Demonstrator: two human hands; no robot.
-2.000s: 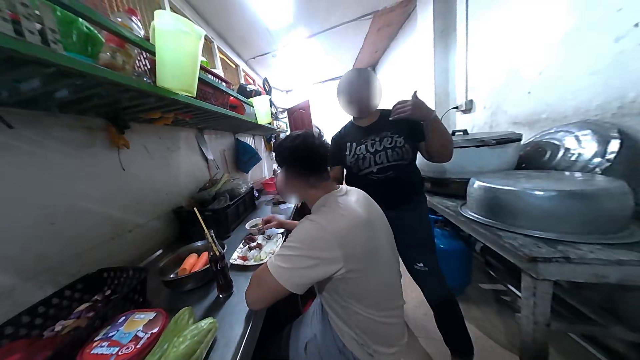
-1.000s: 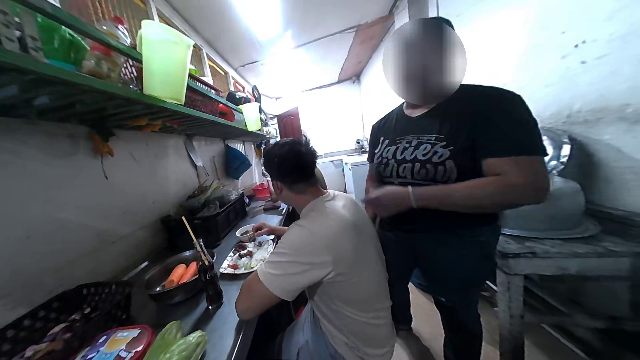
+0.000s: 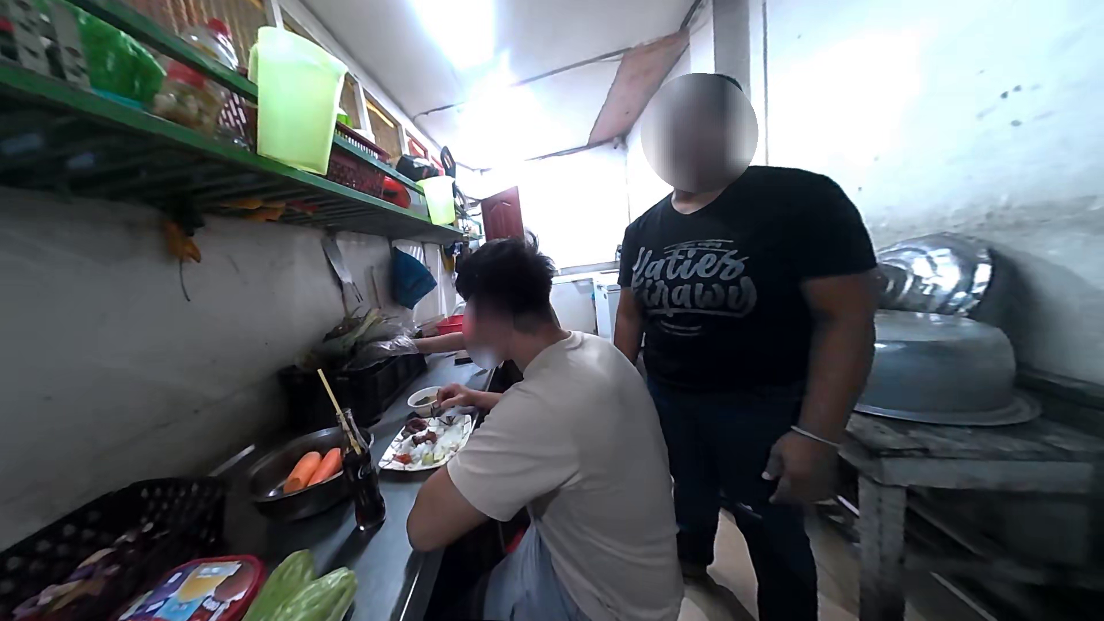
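Note:
Neither my left hand nor my right hand shows in the head view. Nearest to me on the metal counter (image 3: 379,552) lie green vegetables (image 3: 302,591) and a red-rimmed plastic tub (image 3: 194,591). Behind them, a metal bowl (image 3: 302,509) holds orange carrots (image 3: 315,470), with a glass bottle of dark drink (image 3: 364,483) and a straw beside it. A seated person in a pale shirt (image 3: 569,466) has one hand by a small white bowl (image 3: 424,399), next to a plate of rice and other food (image 3: 429,442).
A person in a black T-shirt (image 3: 742,276) stands at the right, beside a wooden table (image 3: 975,453) with a large metal basin (image 3: 940,362). Black crates (image 3: 172,509) line the wall under a green shelf (image 3: 172,138) with a pitcher (image 3: 296,99). A gloved hand (image 3: 392,347) reaches over the farther crate.
The standing person's raised hand has come down to their side. A gloved hand has come into sight over the far crate.

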